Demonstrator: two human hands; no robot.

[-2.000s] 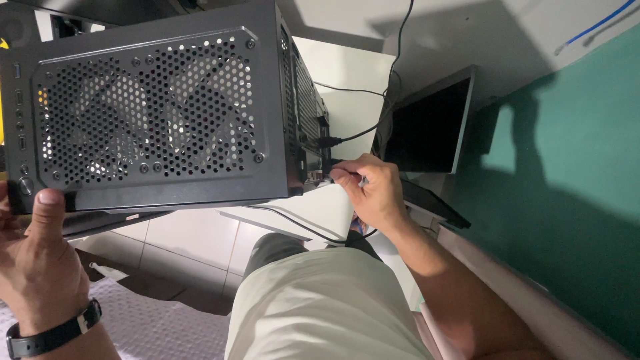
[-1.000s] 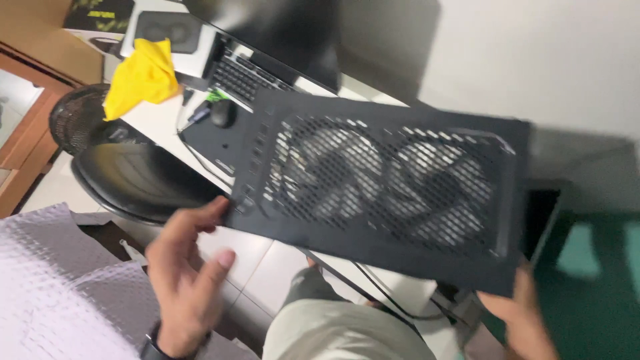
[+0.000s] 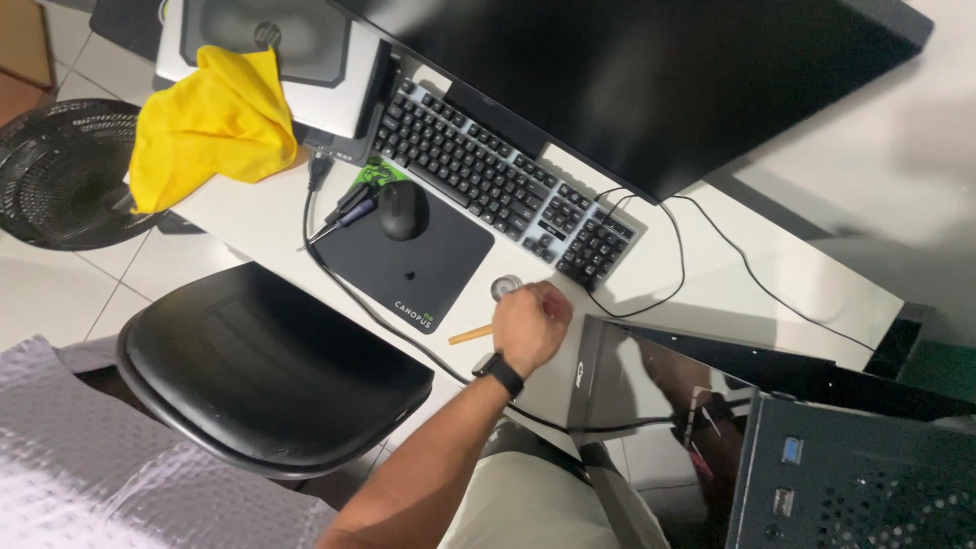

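Note:
My left hand [image 3: 531,324], with a black watch on its wrist, is curled low over the white desk. Its fingers are bent, and whether anything is inside them cannot be told. A small round tin [image 3: 505,287] lies against its far side. From beneath it sticks out a light wooden stick or handle [image 3: 470,335], whose other end is hidden. The black computer case [image 3: 854,473], with USB ports on its face, is at the lower right. Beside it a glossy dark panel [image 3: 640,381] reflects the surroundings. My right hand is out of view.
A keyboard [image 3: 503,175] lies below a monitor [image 3: 648,69]. A mouse [image 3: 402,210] and screwdrivers [image 3: 347,217] rest on a mouse pad [image 3: 450,252]. A yellow cloth [image 3: 221,122] hangs over the desk edge near a fan [image 3: 69,175]. A black chair [image 3: 274,374] stands in front; cables cross the desk.
The case, held up between both hands a second ago, now sits at the lower right. My left hand has left it and is over the desk; my right hand has gone out of view.

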